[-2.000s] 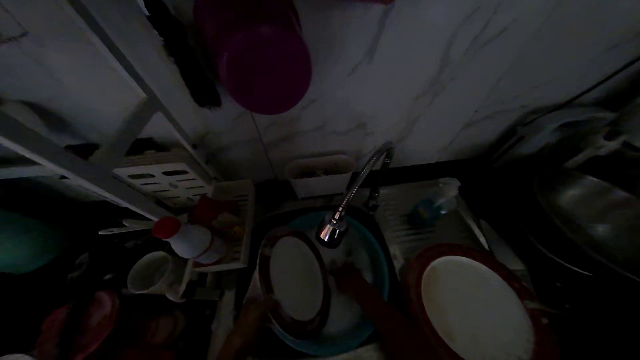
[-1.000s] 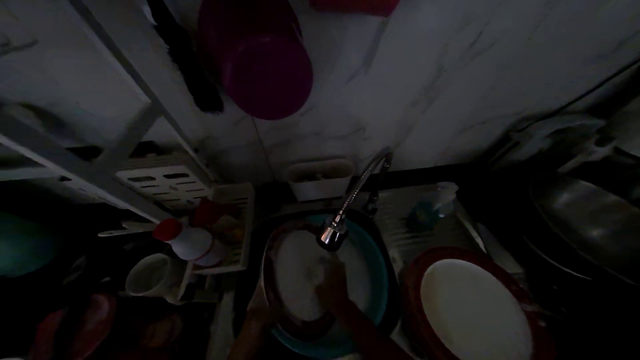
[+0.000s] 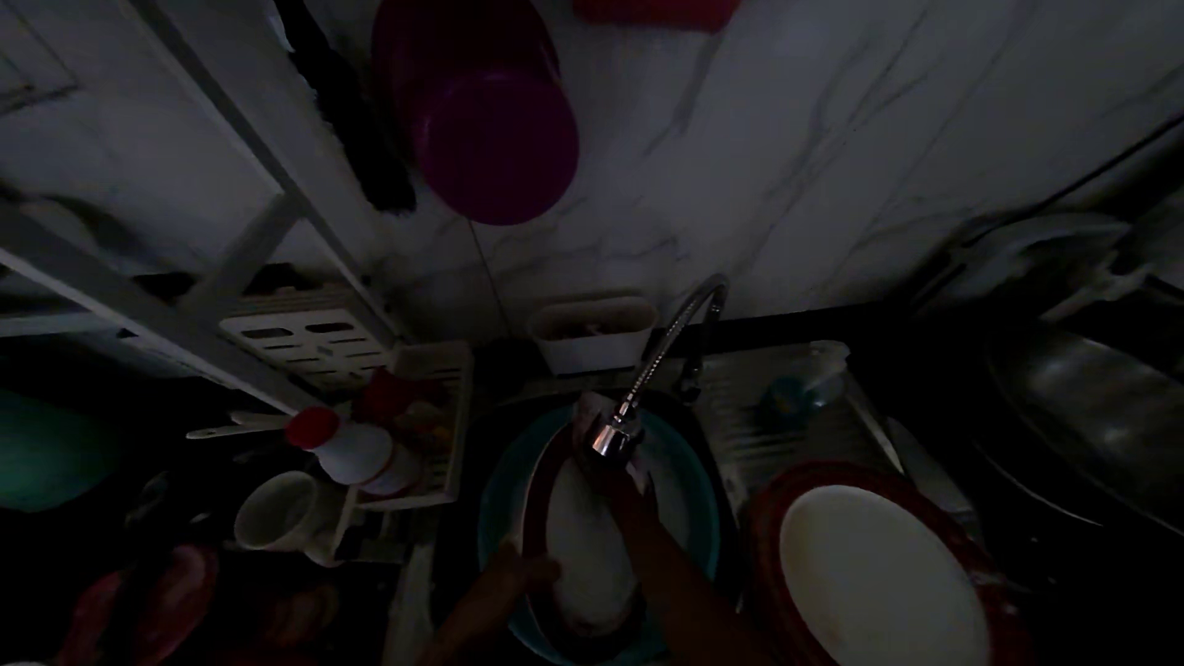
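In dim light, my left hand grips the near left rim of a white oval plate with a dark red border. The plate is tilted inside a blue-green basin in the sink. My right hand is at the plate's far edge, just under the chrome faucet head, against a pale, crumpled thing that may be a cloth. The faucet head hides part of this hand, so its fingers are unclear. A second red-rimmed white plate lies to the right of the basin.
A white basket with a red-capped white bottle stands left, near a pale cup. A white holder sits behind the faucet. On the ribbed drainboard is a clear and blue container. A metal pan is far right.
My right hand has moved from the middle of the plate to its far edge, near the faucet head. My left hand stays at the plate's left side. The plate is tilted differently.
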